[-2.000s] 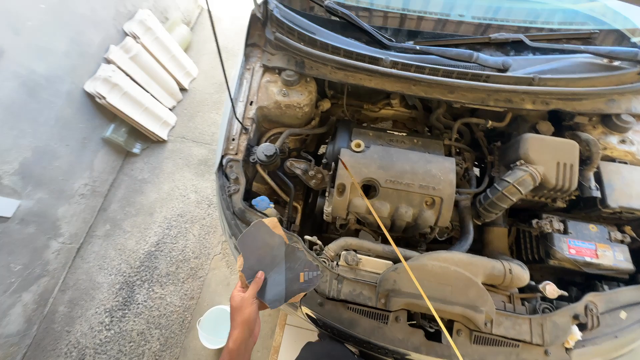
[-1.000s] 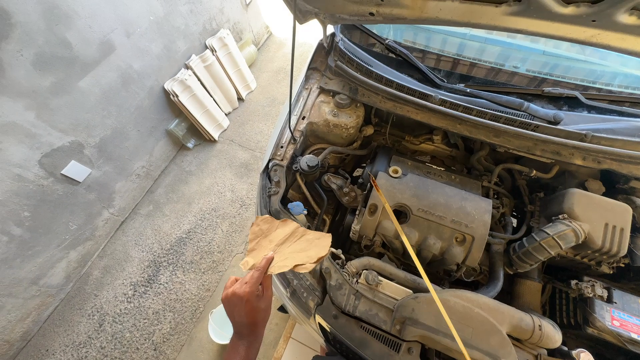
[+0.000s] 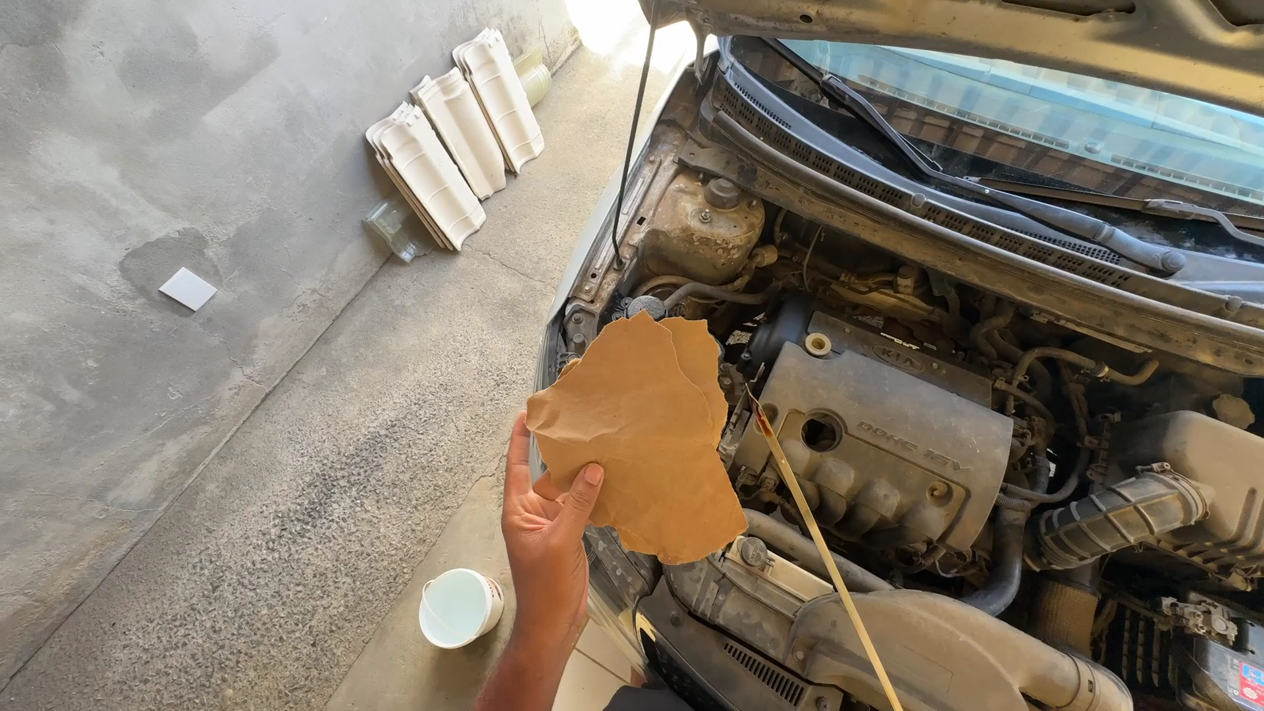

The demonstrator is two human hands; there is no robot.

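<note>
My left hand [image 3: 553, 533] grips a torn piece of brown paper [image 3: 642, 434] by its lower left edge, thumb on top. The paper looks layered and hangs over the left front corner of the open engine bay. Over the engine cover [image 3: 879, 425] slants an engine oil dipstick [image 3: 829, 558], its dark, wet-looking tip near the oil filler area and its lower end leaving the bottom of the view. My right hand is not seen, and whether it holds the dipstick is hidden.
A white bucket [image 3: 461, 608] stands on the floor left of my forearm. Cream roof tiles [image 3: 434, 178] lean at the wall beside a glass jar [image 3: 395, 229]. A prop rod [image 3: 635, 128] rises to the raised hood [image 3: 968, 35]. The air intake hose [image 3: 1126, 518] and battery [image 3: 1224, 662] are at right.
The paper, earlier showing a dark printed side, now shows its plain brown side, spread more upright. The left hand has turned so its thumb lies on top.
</note>
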